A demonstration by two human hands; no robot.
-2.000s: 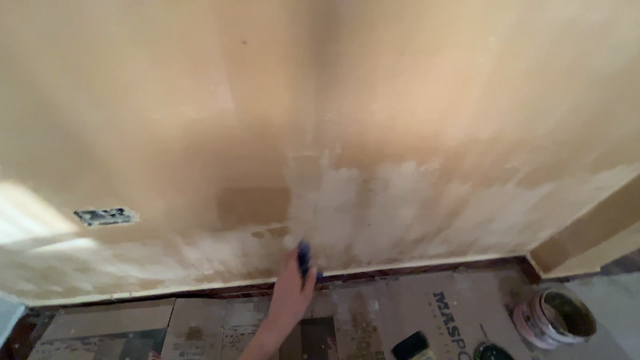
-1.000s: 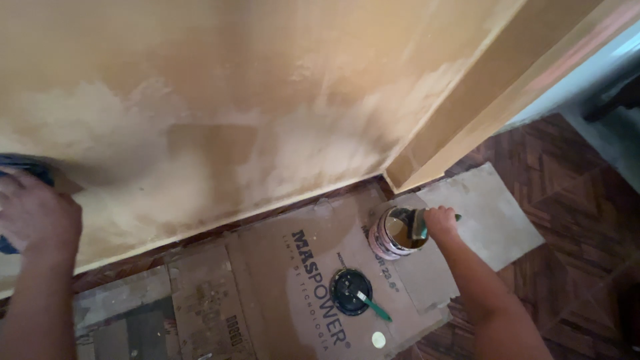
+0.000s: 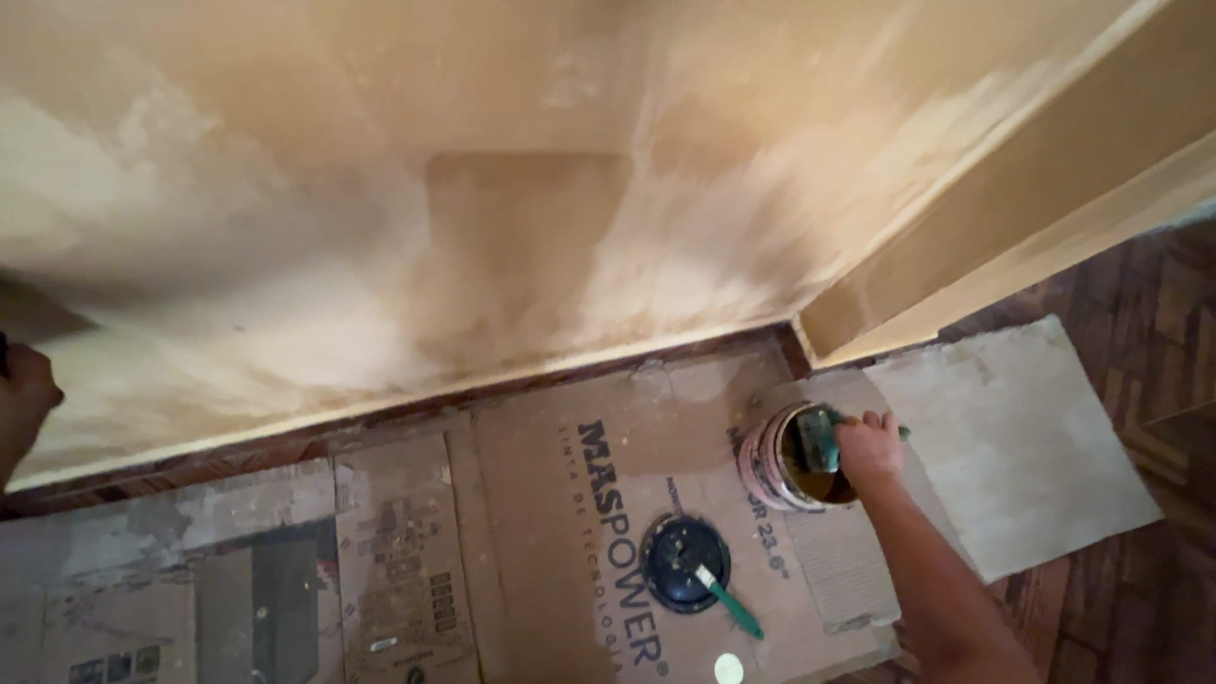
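Observation:
At the lower right my right hand grips the handle of a wide paintbrush with a green handle. Its head is over the mouth of a paint bucket holding brownish liquid. My left hand is at the left edge, near the wall, partly cut off; a dark object shows at its fingers, too little in view to name. A small brush with a green handle rests on a dark round lid left of the bucket.
Printed cardboard sheets cover the floor along the wall's base. A pale board or sheet lies right of the bucket on the wood floor. A wall corner juts out behind the bucket.
The view has swung right since the oldest frame. My right hand's brush was at the bucket's rim a second ago and is now over its mouth. My left hand has moved toward the left edge.

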